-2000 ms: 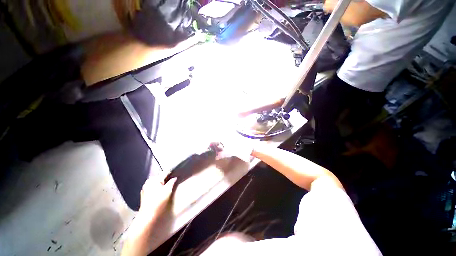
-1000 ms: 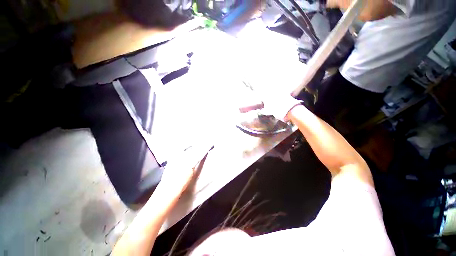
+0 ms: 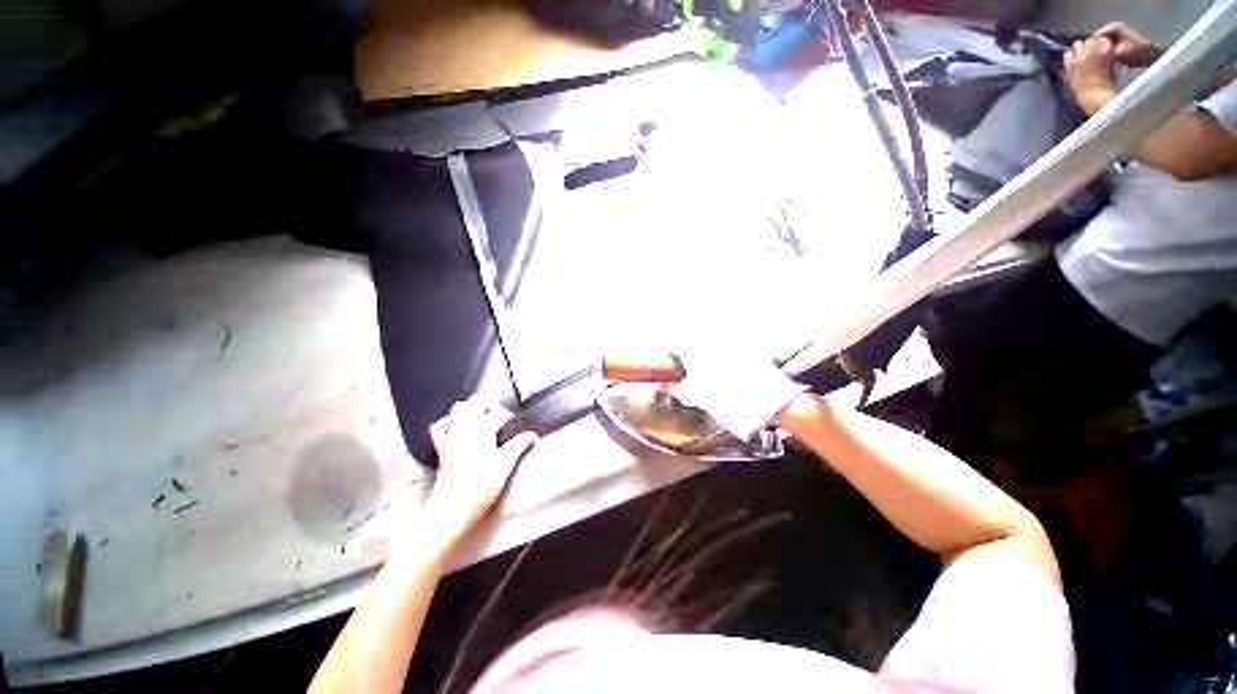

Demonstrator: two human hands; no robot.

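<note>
The steam iron (image 3: 678, 423) stands at the near table edge, its orange-brown handle end showing. My right hand (image 3: 739, 393), in a white glove or wrap, is closed on its handle; glare washes out the fingers. My bare left hand (image 3: 478, 454) lies at the near end of the dark cloth (image 3: 434, 312), its fingers on the cloth edge. A pale grey strip (image 3: 486, 258) runs along the cloth towards my left hand. A narrow dark part of the cloth reaches from my left hand to the iron's tip.
A pale hose (image 3: 1004, 217) slants up right from the iron. A tan block (image 3: 61, 583) lies at the table's left corner. A brown board (image 3: 516, 48) is at the back. Dark cords (image 3: 889, 115) hang behind. Another person in a light shirt (image 3: 1167, 258) is at the right.
The view has shifted. My right hand has brought the iron left, closer to my left hand. My left hand now rests at the dark cloth's near end, and the tan block has come into view.
</note>
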